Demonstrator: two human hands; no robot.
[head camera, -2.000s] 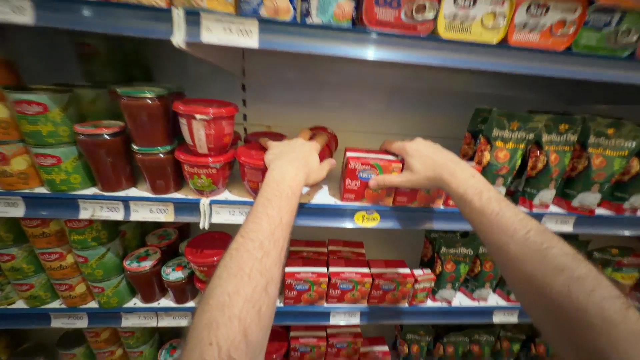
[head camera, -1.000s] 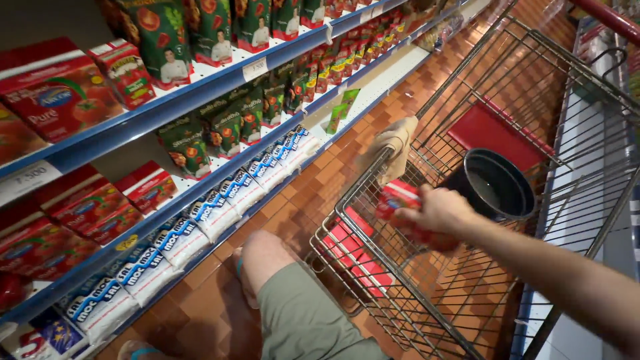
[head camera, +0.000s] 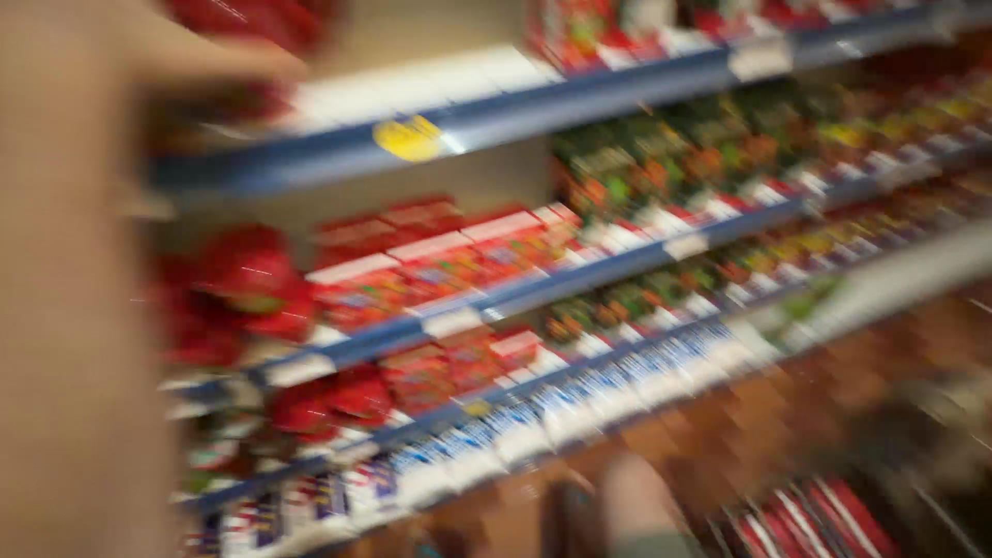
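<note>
Strong blur covers the whole head view. My left forearm fills the left edge, and my left hand is at the upper left, its fingers pointing right. It is beside or on red-lidded plastic tubs on the upper shelf; whether it holds one is unclear. Red cartons stand in a row on the shelf below, right of more red tubs. My right hand is not in view.
Blue-edged shelves run up to the right, with green pouches and white packets on them. A knee shows at the bottom. Red items lie in the cart at the lower right.
The view has swung from the cart back to the shelves. My right hand, earlier over the cart with a red carton, is out of view. Cartons above the yellow tag no longer show there.
</note>
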